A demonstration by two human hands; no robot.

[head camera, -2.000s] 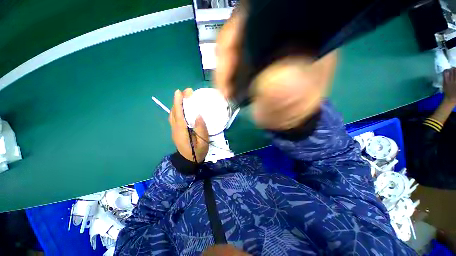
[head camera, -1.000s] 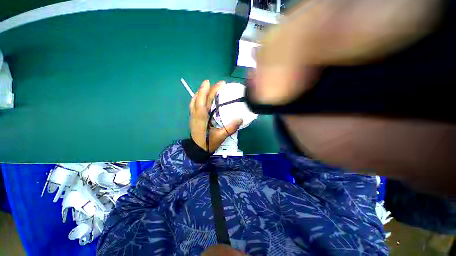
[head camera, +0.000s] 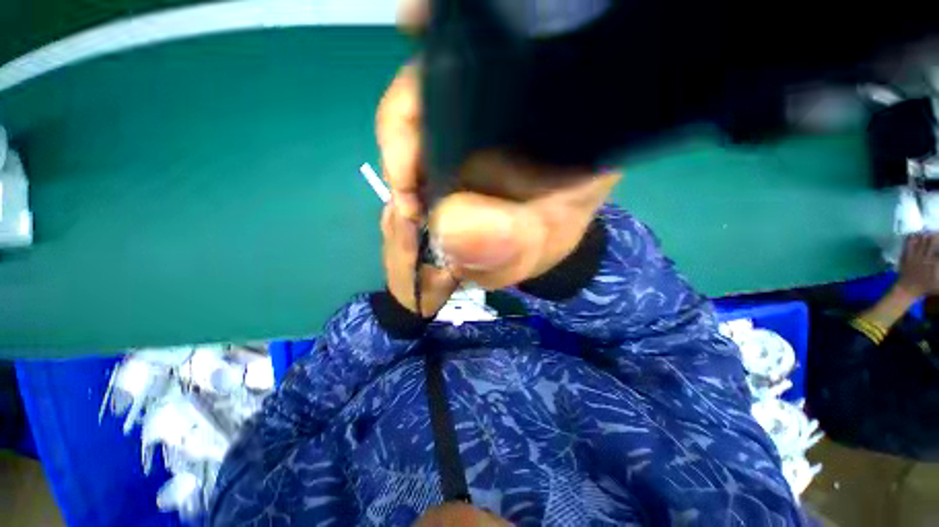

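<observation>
My right hand (head camera: 494, 221) is closed around a thick black electric screwdriver (head camera: 577, 82), which looms large and blurred near the lens. My left hand (head camera: 404, 262) is low behind it and holds the white camera housing; most of the housing is hidden by my right hand. Its white squarish foot (head camera: 466, 306) shows below the hands, and one thin white antenna (head camera: 375, 181) sticks out at the upper left. The screwdriver's bit and its contact with the housing cannot be made out.
The green belt (head camera: 206, 196) has a whitish rail (head camera: 216, 26) along its far side. Blue bins with white parts stand at the near edge, left (head camera: 77, 443) and right (head camera: 795, 321). White units (head camera: 12, 196) stand at far left. Another person's hand (head camera: 916, 270) is at the right edge.
My right hand and the screwdriver have moved left and down from the lens, now over the housing and my left hand. The view has shifted, bringing the right bin and other person's hand back in.
</observation>
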